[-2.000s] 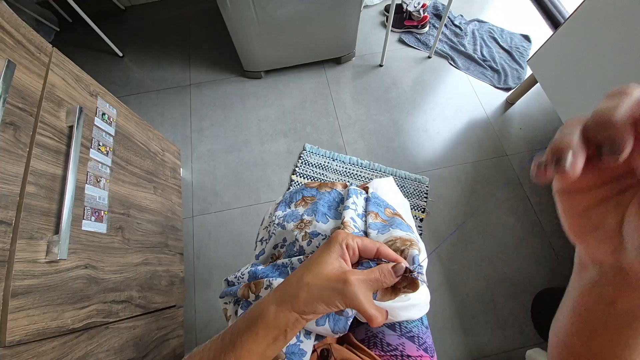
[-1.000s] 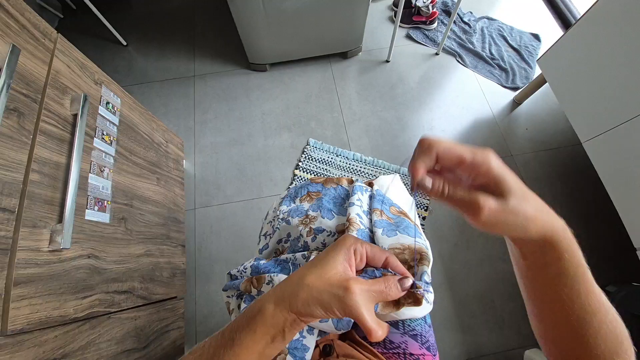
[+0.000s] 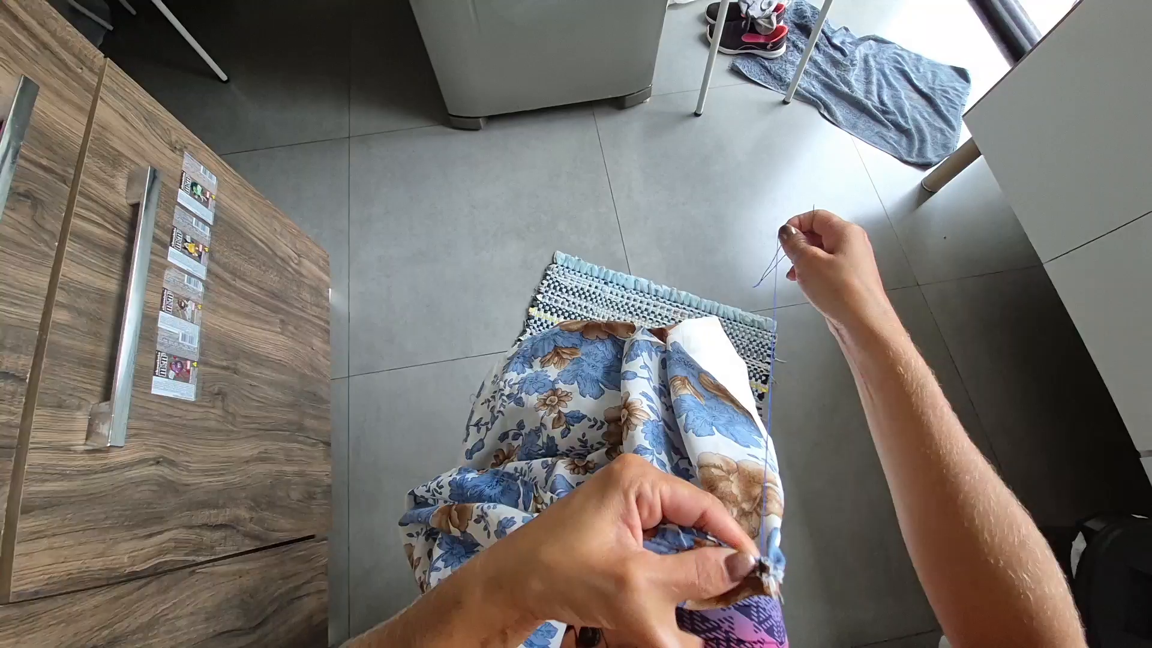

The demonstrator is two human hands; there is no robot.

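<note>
Blue-and-brown floral fabric (image 3: 576, 387) lies bunched over the lap, with a plain white part showing at its upper right. My left hand (image 3: 639, 549) pinches the fabric's edge between thumb and index finger at the lower right. Above and to the right, my right hand (image 3: 832, 261) has its fingertips closed on a thin sewing needle (image 3: 814, 212), of which only the tip shows. A blue thread (image 3: 770, 405) runs taut from the pinched edge up to the right hand, and a small loop of it hangs beside the fingers. Purple and pink patterned cloth (image 3: 738, 623) shows under the fabric.
A woven rag rug (image 3: 657, 301) lies on grey floor tiles beyond the fabric. Wood-grain drawers with a metal handle (image 3: 135, 306) stand at left, a grey appliance (image 3: 549, 54) ahead. At upper right are shoes (image 3: 751, 36), a blue-grey towel (image 3: 877, 90) and a white cabinet (image 3: 1071, 135).
My right hand was open at far right two seconds ago, then came in over the fabric. It has since moved up and away, with the thread stretched. My left hand keeps its pinch.
</note>
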